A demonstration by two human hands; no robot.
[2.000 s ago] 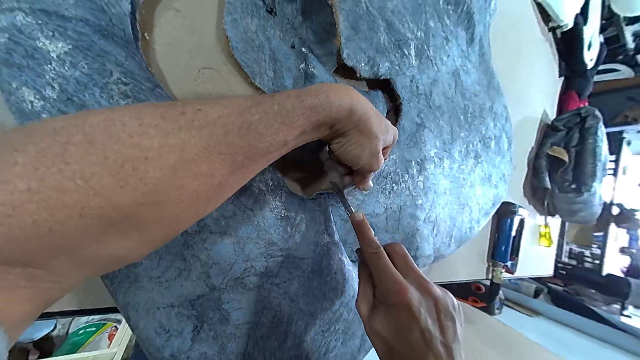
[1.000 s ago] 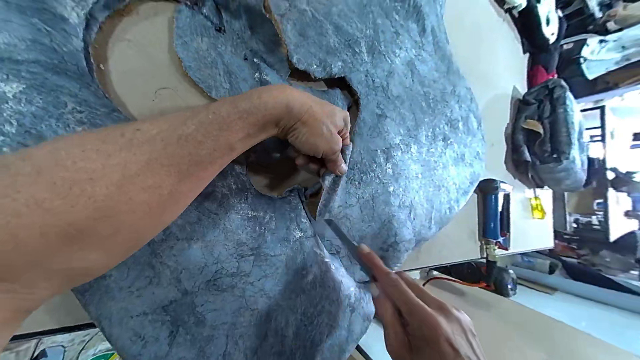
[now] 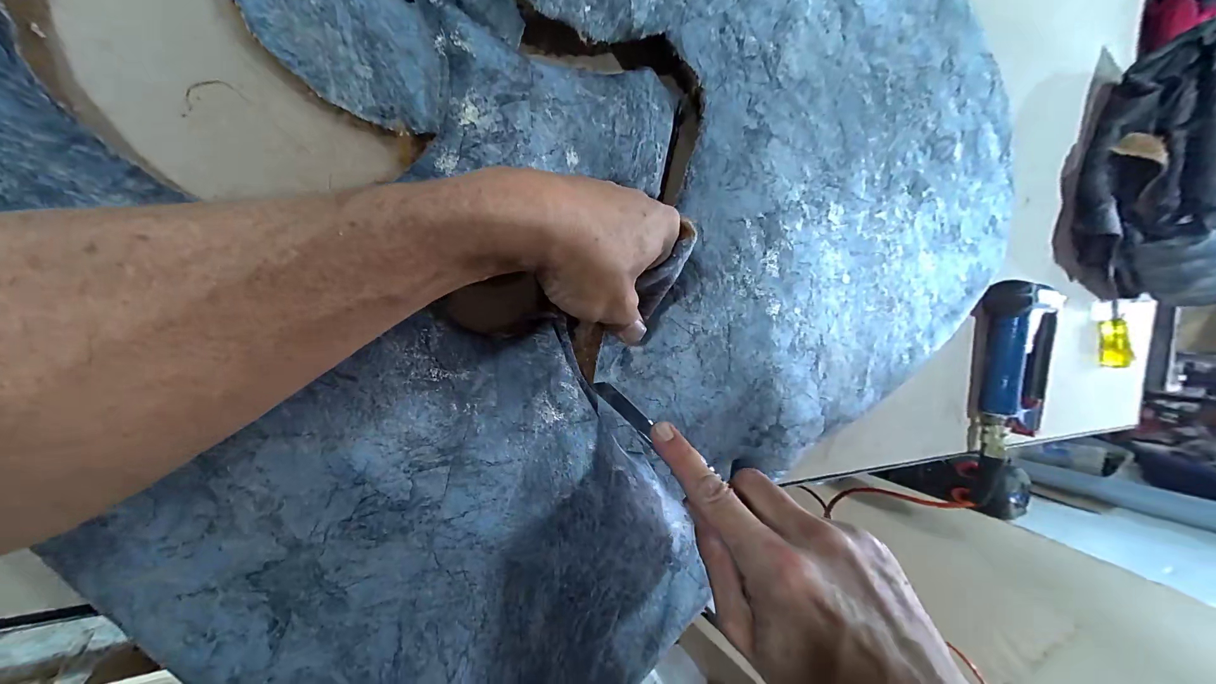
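Note:
A large hide of mottled blue leather (image 3: 380,513) covers most of the table, with cut-out gaps in it. My left hand (image 3: 608,252) grips a folded flap of the leather near the middle, beside a slit that runs down from it. In my right hand (image 3: 807,579), at the lower right, is a thin-bladed knife (image 3: 624,410), its handle mostly hidden. The forefinger lies along the blade, and the tip touches the leather at the lower end of the slit.
Right of the leather, a blue and black air tool (image 3: 1005,361) with an orange hose lies near the edge of the pale table (image 3: 1045,142). A yellow-handled tool (image 3: 1114,342) and a dark crumpled cloth or garment (image 3: 1135,180) are farther right.
The slit runs farther down than two seconds ago, when the blade was close to my left hand. My left hand holds the flap folded over. The view has moved nearer to the leather.

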